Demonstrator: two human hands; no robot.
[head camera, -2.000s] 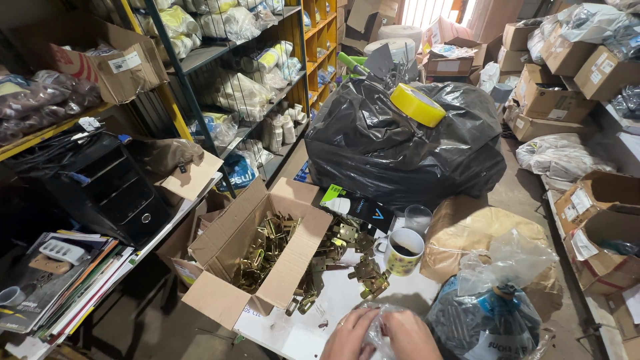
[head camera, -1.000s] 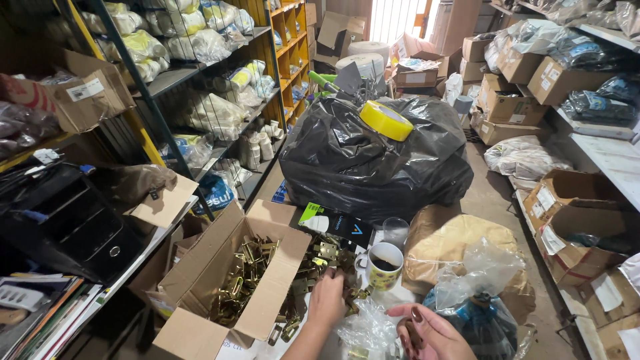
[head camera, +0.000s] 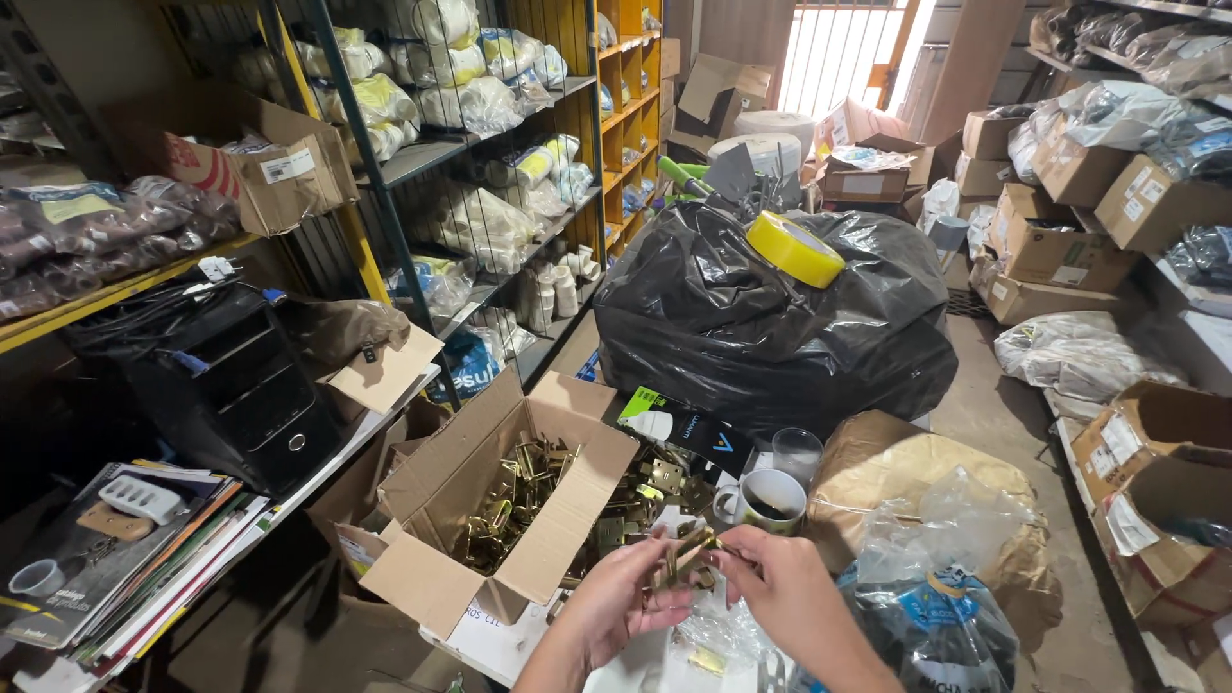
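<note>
My left hand (head camera: 630, 587) and my right hand (head camera: 775, 577) meet over the table, both holding brass-coloured metal hardware pieces (head camera: 688, 553) between their fingers. Just below them lies a clear plastic bag (head camera: 722, 626) with a brass-coloured piece at it. Loose brass-coloured hardware (head camera: 664, 474) is heaped behind my hands. To the left, an open cardboard box (head camera: 568, 510) holds many similar metal pieces (head camera: 520, 496). A white mug (head camera: 770, 500) with dark liquid stands right behind my right hand, beside a clear plastic cup (head camera: 797, 452).
A big black plastic bag (head camera: 770, 327) bears a yellow tape roll (head camera: 795, 248) behind the table. On the right sit a brown paper package (head camera: 895, 472) and a clear bag with dark contents (head camera: 938, 616). A black computer tower (head camera: 260, 385) stands left. Stocked shelves and cardboard boxes line both sides.
My left hand was at the loose hardware one second ago; it is now back beside my right hand, holding hardware. Two seconds ago both hands were together on the clear plastic.
</note>
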